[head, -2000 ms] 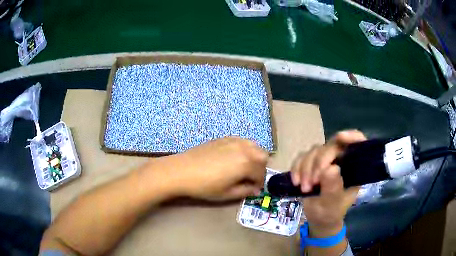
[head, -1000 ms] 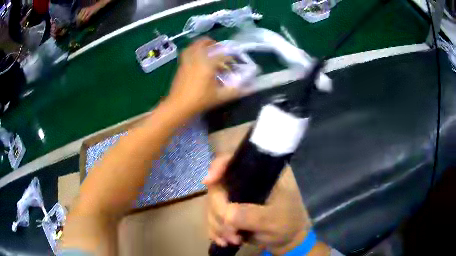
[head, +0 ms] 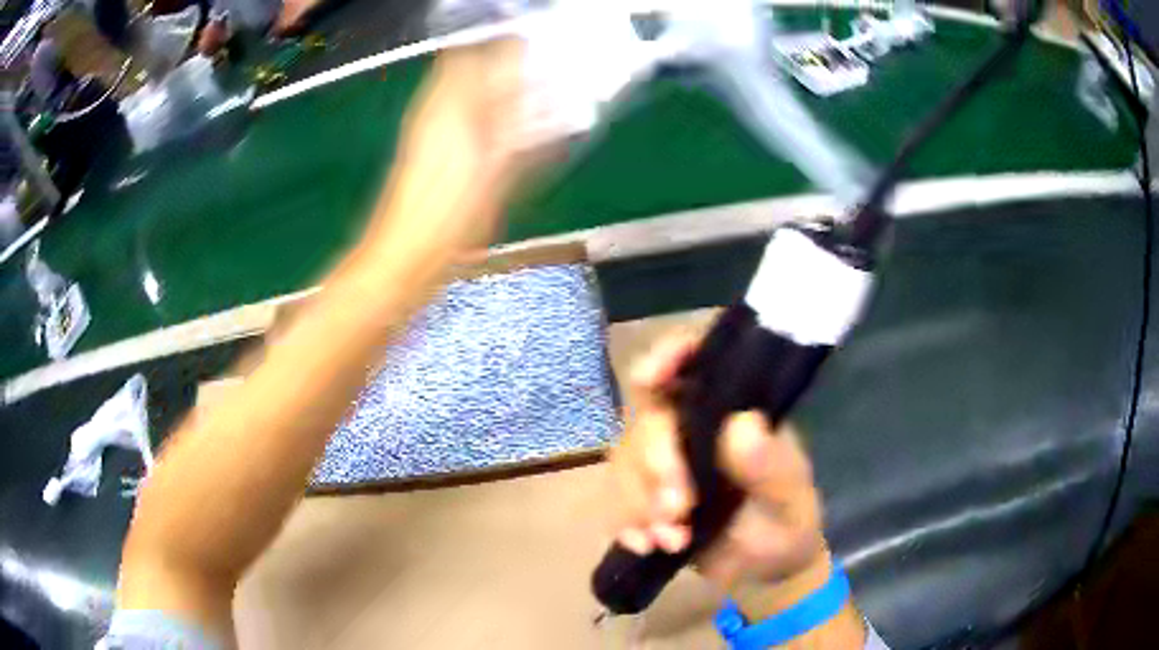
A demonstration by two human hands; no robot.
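Note:
My left hand (head: pixel 489 121) is blurred, stretched out over the green belt at the top. It holds a blurred white socket housing (head: pixel 566 83), and a whitish bag trails from it to the right towards the screwdriver's rear. The housing's inside cannot be made out. My right hand (head: pixel 725 495) is shut around the black electric screwdriver (head: pixel 750 381), with its thin bit pointing down over the cardboard mat (head: pixel 432 571). A blue wrist strap (head: pixel 794 613) is on my right wrist.
The screw tray (head: pixel 496 368) lies on the mat, partly behind my left forearm. Open housings (head: pixel 824 64) lie on the green belt (head: pixel 686 152) beyond the pale rail. A plastic bag (head: pixel 108 438) lies at left. Another person's hand (head: pixel 295 13) shows at top left. A black cable hangs at right.
The housing has gone from the mat into my left hand, then farther out over the belt. My right hand has turned the screwdriver bit-down, away from the work spot. The camera view has shifted.

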